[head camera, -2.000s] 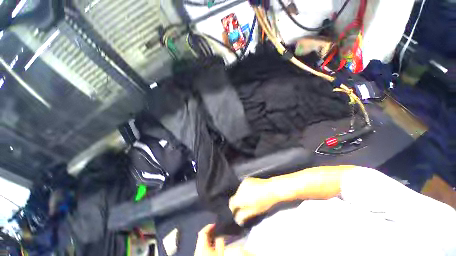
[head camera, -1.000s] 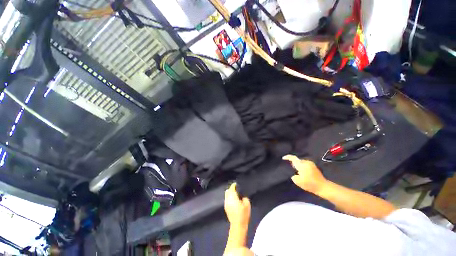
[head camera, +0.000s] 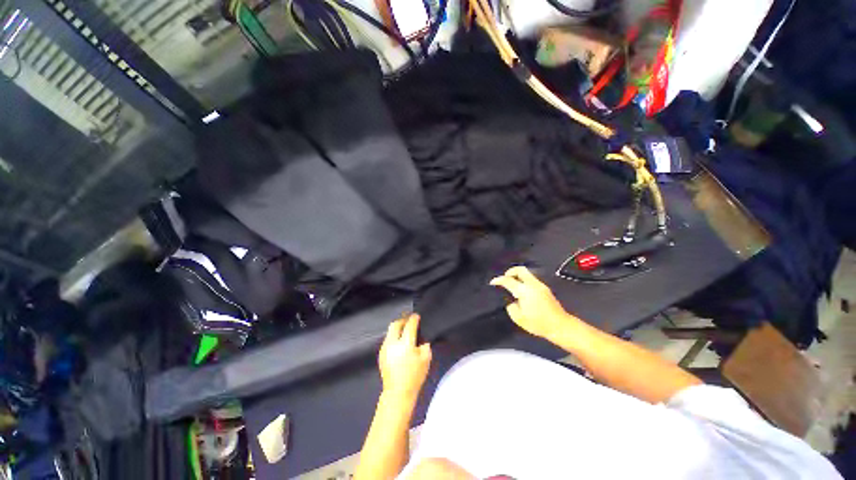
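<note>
A black garment lies over the long grey padded bar, between my hands. My left hand pinches its left edge on the bar. My right hand holds its right part, with thumb and forefinger close together on the cloth. The fingertips are partly hard to make out against the black. The steam iron, with a red spot, rests on the dark table to the right of my right hand, touched by neither hand.
Black and grey cloth is heaped behind the bar. The tan steam hose hangs down to the iron. A whitish piece lies at the near left. A green tag is by the striped cloth. A brown stool stands at right.
The strip of garment held upright over the bar now lies flat with the cloth behind. My hands moved apart, one at each side of the cloth. The view has shifted.
</note>
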